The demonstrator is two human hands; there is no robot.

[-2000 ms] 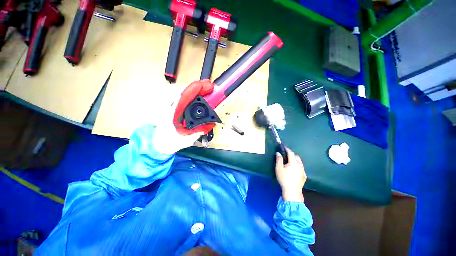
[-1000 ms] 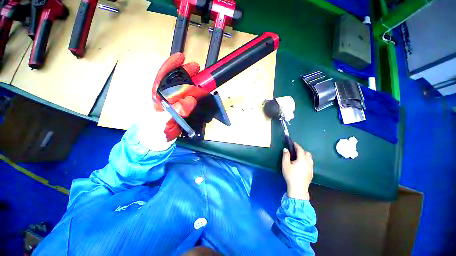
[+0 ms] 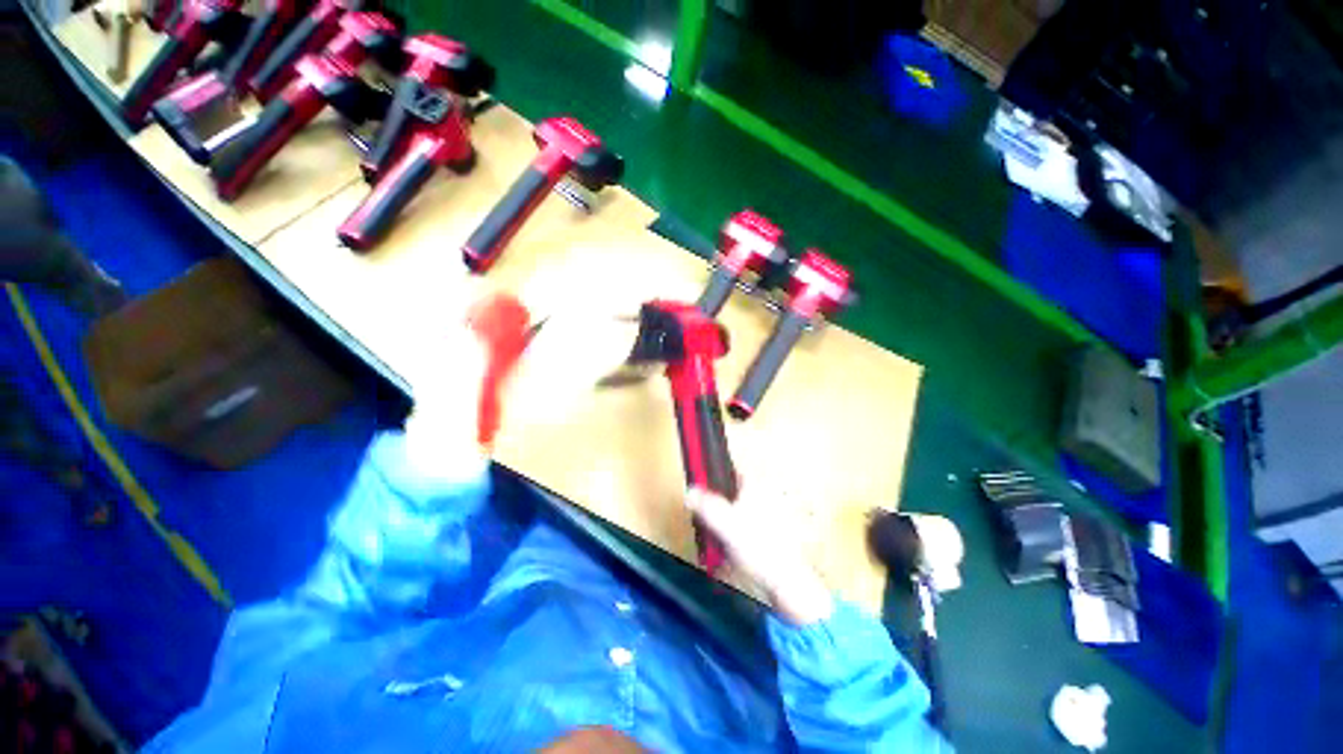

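Note:
The red-and-black tool (image 3: 695,405) is in front of me over the cardboard, its head away from me and its grip pointing toward me. My right hand (image 3: 754,552), bare and blurred, is closed around the lower end of the grip. My left hand (image 3: 479,368), in a red-palmed glove, is left of the tool head and apart from it. It is strongly blurred, and I cannot tell if it holds anything. The round-headed black brush (image 3: 894,542) rests against a white wad (image 3: 937,551), with no hand on it.
Two similar tools (image 3: 807,302) lie just behind the work. More tools (image 3: 309,111) lie along the bench at the back left. Ribbed silver pieces (image 3: 1097,578), a white crumpled wad (image 3: 1081,714) and a grey box (image 3: 1112,417) are at the right. An open carton (image 3: 206,361) is on the floor.
My right hand has left the brush and taken the tool's grip. My left hand has come off the tool to the left. The tool's head now points away from me. The view has turned left.

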